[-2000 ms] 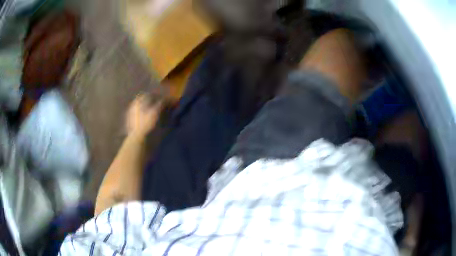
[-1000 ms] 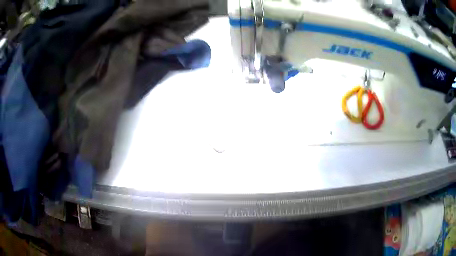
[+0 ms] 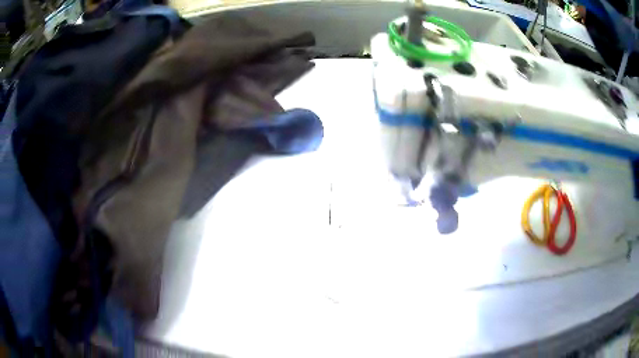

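Note:
A dark garment with a brown-grey lining point(image 3: 150, 175) lies in a loose heap on the left of the white machine table point(image 3: 259, 280), with part of it at the table's left edge. A rounded mid-blue piece point(image 3: 301, 131) sticks out of it to the right. Blue cloth point(image 3: 24, 238) also shows at the far left. The sewing machine head point(image 3: 420, 112) stands right of the garment, apart from it. Neither my left hand nor my right hand is in view. The picture is somewhat blurred and the table glares.
Scissors with yellow and red looped handles point(image 3: 558, 222) lie on the machine bed at the right. A bright green ring point(image 3: 429, 40) sits on top of the machine. A small dark rounded part point(image 3: 446, 213) shows beside the needle area. A pale raised edge runs behind the table.
The view has tilted up and shifted, so the machine and garment appear lower and the green ring shows. The garment keeps about the same shape. The forearm and hand seen two seconds ago are gone.

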